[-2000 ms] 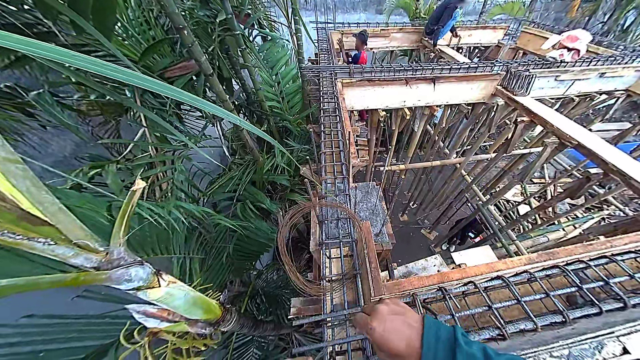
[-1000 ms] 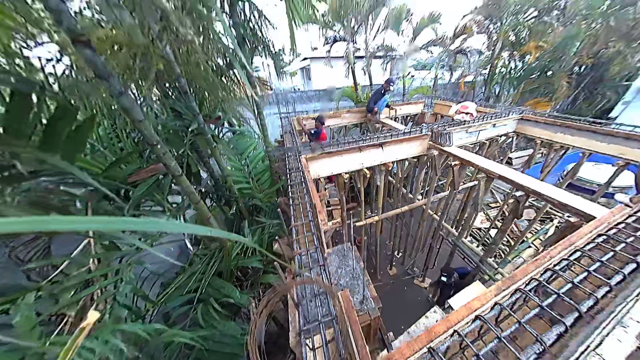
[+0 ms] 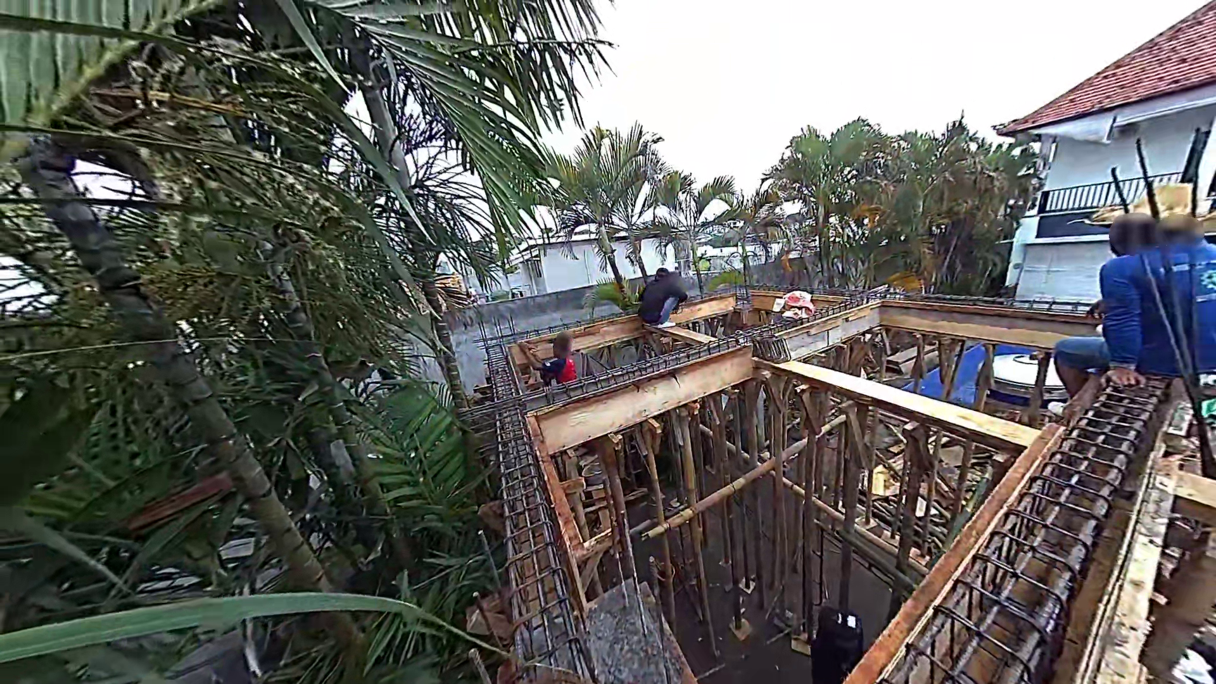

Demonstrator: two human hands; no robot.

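Note:
Neither my left hand nor my right hand shows in the head view. Ahead stands wooden beam formwork [image 3: 641, 399] with steel rebar cages lying in it. One rebar cage [image 3: 532, 532] runs away from me at centre left, and another rebar cage [image 3: 1035, 532] slants up to the right. A wooden plank [image 3: 902, 404] spans between the beams. Under them are many upright props, with a bamboo pole [image 3: 741, 480] across them. A rough grey slab [image 3: 632, 636] lies at the bottom centre.
A person in blue [image 3: 1154, 304] sits on the right beam. A person in dark clothes [image 3: 662, 299] and a person in red and dark [image 3: 559, 369] are farther off. Palms [image 3: 190, 380] crowd the left side. Between the beams is a deep drop. Low inside is a dark shape [image 3: 836, 646].
The view has swung up and to the right. The hand on the wood and the coil of wire, seen two seconds ago, are out of view.

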